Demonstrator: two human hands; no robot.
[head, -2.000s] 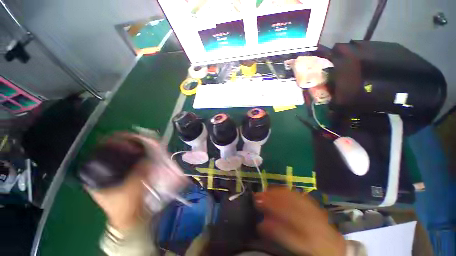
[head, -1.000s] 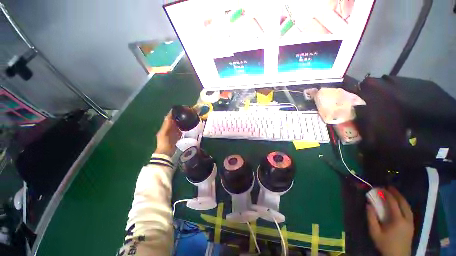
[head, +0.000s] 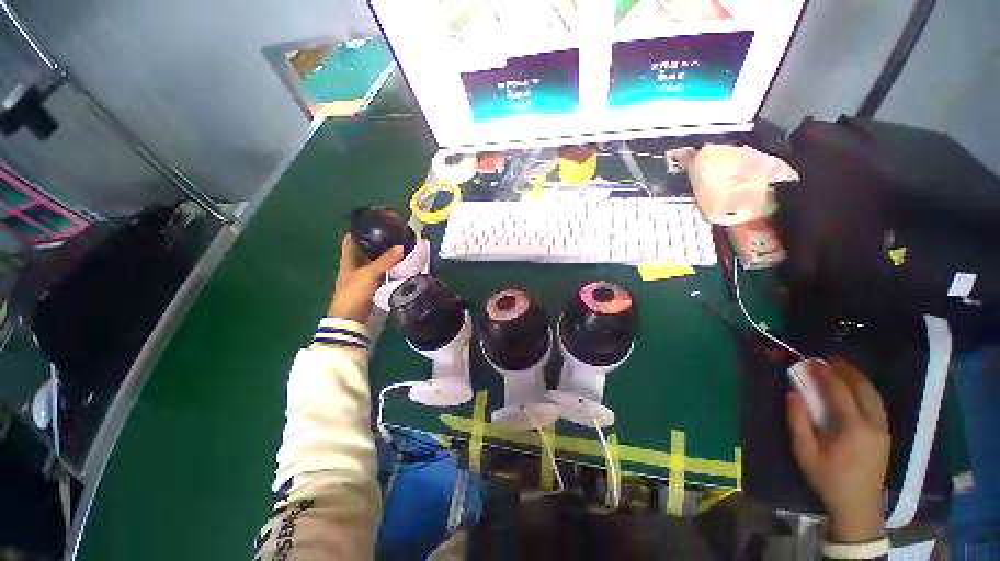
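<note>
My left hand [head: 356, 279] is closed around a white security camera with a black front [head: 384, 232], left of the keyboard [head: 578, 231]. Three more such cameras stand in a row: left [head: 431, 315], middle [head: 515, 330] and right [head: 597, 325]. The right one has a pink lens ring. Thin white cables run from their feet toward the bench edge. My right hand [head: 842, 438] lies over the white mouse [head: 809, 392]. The monitor [head: 598, 82] shows several panes, the lower two teal and dark.
Yellow tape roll [head: 435, 202] and white tape roll [head: 454, 168] lie behind the held camera. A pinkish crumpled bundle [head: 737, 184] and a large black case [head: 888, 219] are at right. Yellow tape strips [head: 570, 441] cross the bench front. A yellow note [head: 666, 271] lies below the keyboard.
Since two seconds ago, my left hand has come to hold a camera left of the keyboard and my right hand has reached the mouse. In the last second, the left-held camera has tilted slightly leftward.
</note>
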